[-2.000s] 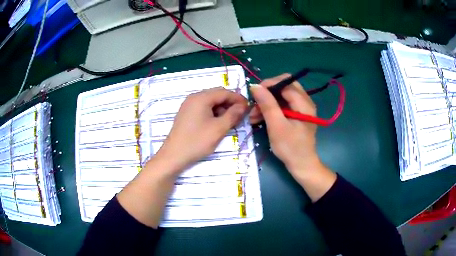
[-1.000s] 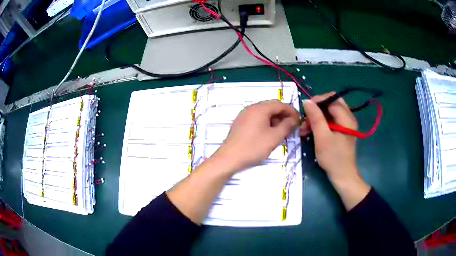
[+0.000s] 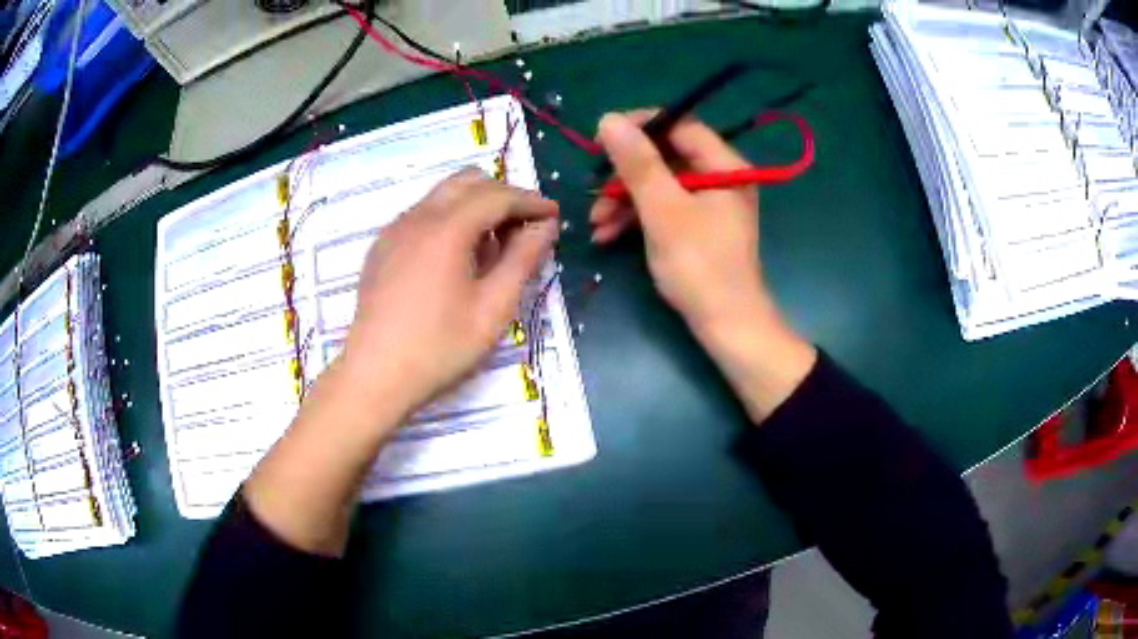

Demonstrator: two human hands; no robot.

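My right hand (image 3: pixel 705 231) holds the red test probe (image 3: pixel 736 179) and the black test probe (image 3: pixel 686 106) together, tips pointing left, a little right of the tray's edge. My left hand (image 3: pixel 437 293) is over the right column of the white blister tray (image 3: pixel 225 468), thumb and forefinger pinched at its right edge. A tiny white lead connector (image 3: pixel 564 227) shows by the left fingertips; whether they grip it is too small to tell. Pouch cells with yellow tape (image 3: pixel 530 382) lie in two columns, partly hidden by my left hand and forearm.
Tray stacks stand at left (image 3: pixel 44 424) and right (image 3: pixel 998 212), with small connectors hanging beside the left one. The beige tester (image 3: pixel 200 31) is at the rear left, with a black cable (image 3: pixel 293 125). A red stool or bin (image 3: pixel 1079 431) is below the right bench edge.
The view has shifted and tilted. The two hands are now farther apart, and the probe tips are away from the left fingertips. Both probes remain in my right hand.
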